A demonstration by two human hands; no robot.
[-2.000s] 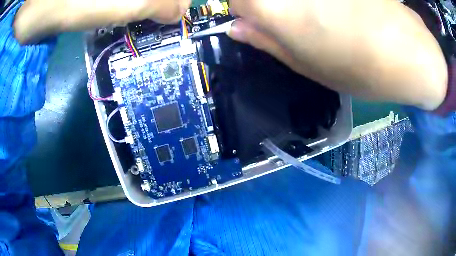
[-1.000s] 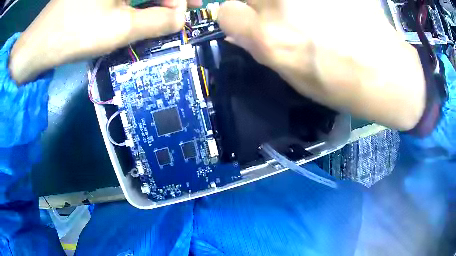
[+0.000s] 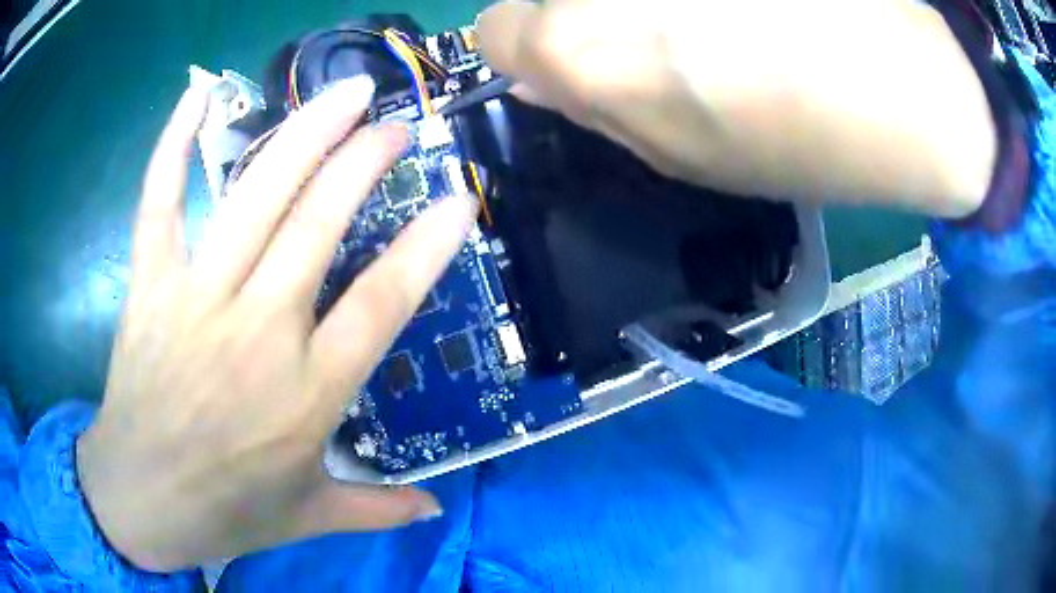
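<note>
The blue circuit board (image 3: pixel 463 394) lies in the pale housing (image 3: pixel 811 272), beside the glossy black cover (image 3: pixel 649 232). My left hand (image 3: pixel 255 359) is spread over the board's left part and the housing's left side, fingers apart, holding nothing. My right hand (image 3: pixel 718 87) is at the top and holds dark tweezers (image 3: pixel 473 97); their tip is at a white connector (image 3: pixel 434 131) on the board's top edge. Multicoloured wires (image 3: pixel 408 64) run up from this connector and loop over a round black part (image 3: pixel 344 70). The right fingertips are partly cut off or hidden.
A flat translucent strip (image 3: pixel 718 376) hangs from the black cover over the housing's front edge. A clear gridded tray (image 3: pixel 892 330) is at the right by the bench edge. The green bench (image 3: pixel 70 232) shows at left. Blue smock fabric fills the bottom.
My left hand has moved from the top wires down and left onto the board and housing, its fingers now spread. The housing has shifted slightly right. The round black part now shows.
</note>
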